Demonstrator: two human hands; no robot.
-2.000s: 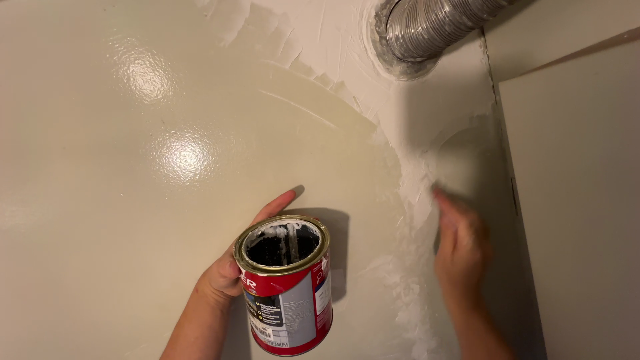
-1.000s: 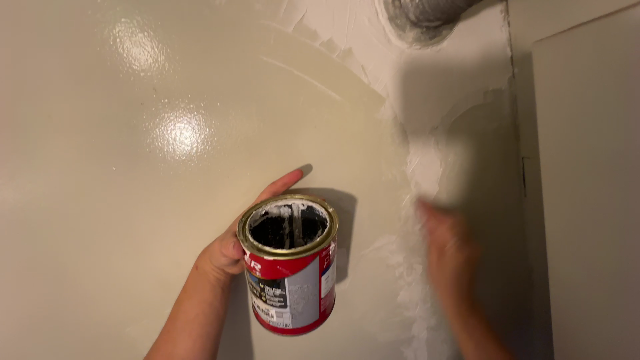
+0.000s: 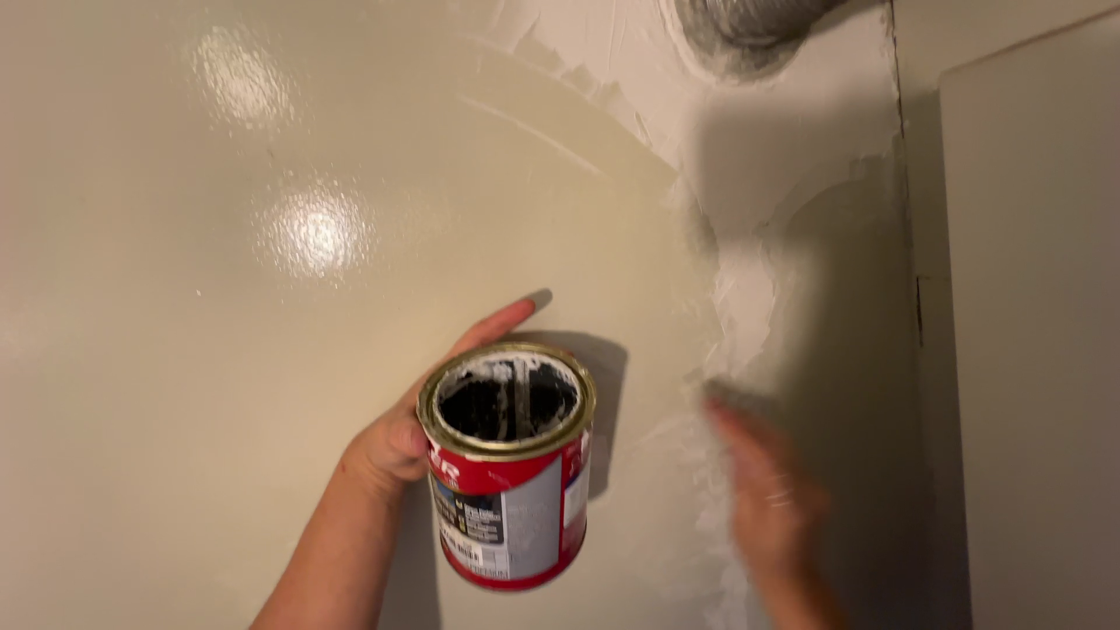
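Note:
My left hand (image 3: 394, 437) holds an open metal can (image 3: 534, 516) with a red and grey label that bears writing. White residue coats the can's inner wall, and its inside looks dark. The hand is around the can's left and far side, with one finger stretched out along the wall. To the right of the can, my right hand (image 3: 770, 490) is blurred by motion, close to the wall; whether it holds anything cannot be told. Beside its fingertips runs a rough white strip of filler (image 3: 744, 306) on the beige painted wall (image 3: 262, 367).
A flexible ribbed metal duct (image 3: 752, 26) enters the wall at the top right, with white filler around it. A flat pale panel (image 3: 1032, 350) stands along the right side, next to a cracked corner seam (image 3: 906, 157).
My right hand has moved down along the wall relative to the duct. My left hand keeps hold of the can. The view has shifted somewhat.

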